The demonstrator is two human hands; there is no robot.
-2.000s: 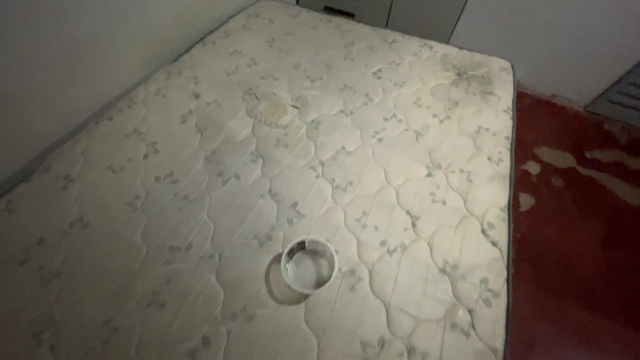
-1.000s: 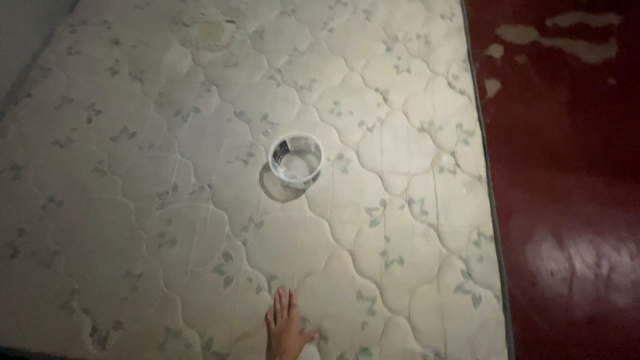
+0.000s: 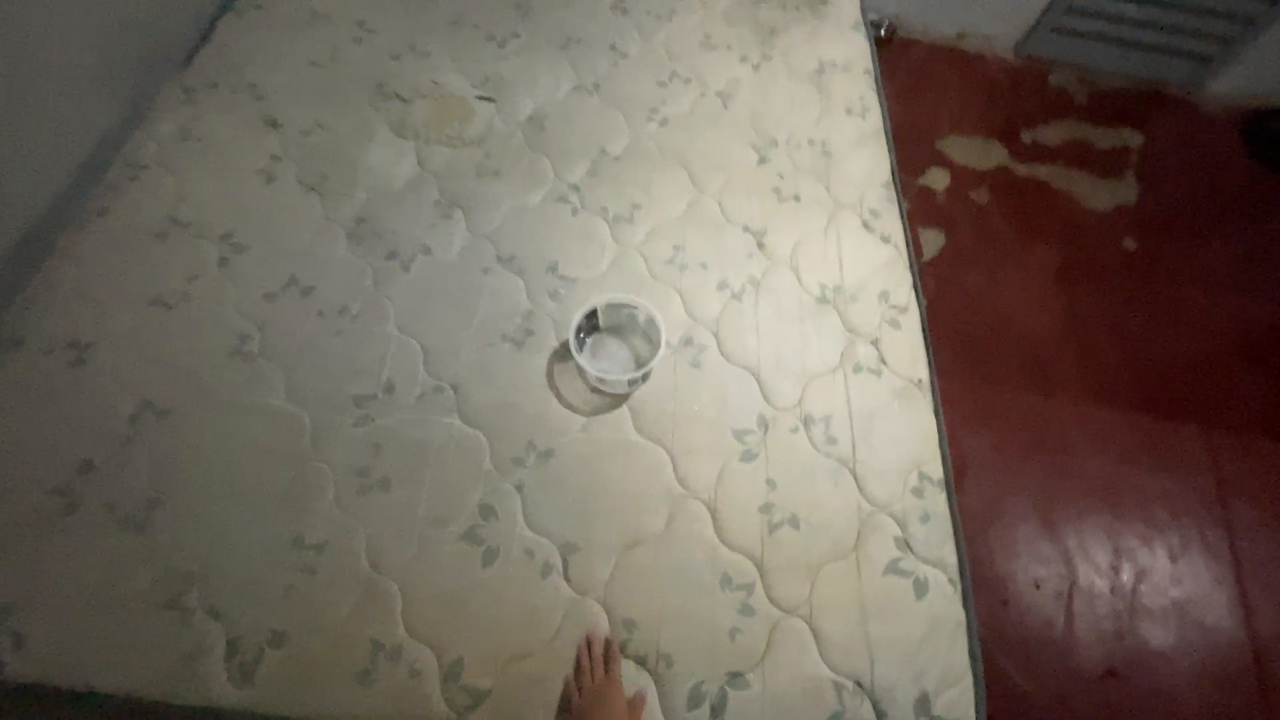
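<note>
My left hand (image 3: 602, 680) is at the bottom edge, back up, fingers pointing away over the quilted mattress (image 3: 420, 480). A small pale patch shows beside its thumb; whether this is a held thing or part of the mattress is unclear. Beyond the hand, a clear round plastic tub (image 3: 617, 345) stands upright on the mattress, its shadow to the left. Its inside looks see-through, and the contents cannot be made out. A yellowish stain (image 3: 440, 115) marks the mattress farther back. My right hand is out of view.
Along the right side runs the mattress's dark edge piping (image 3: 930, 380), with a glossy red floor (image 3: 1090, 400) beyond it. A grey louvred panel (image 3: 1140, 40) is at the back right. A wall (image 3: 80, 90) borders the mattress at the left.
My left hand, out of view two seconds ago, came in at the bottom edge and remains there. The tub stays on the mattress. The view has shifted.
</note>
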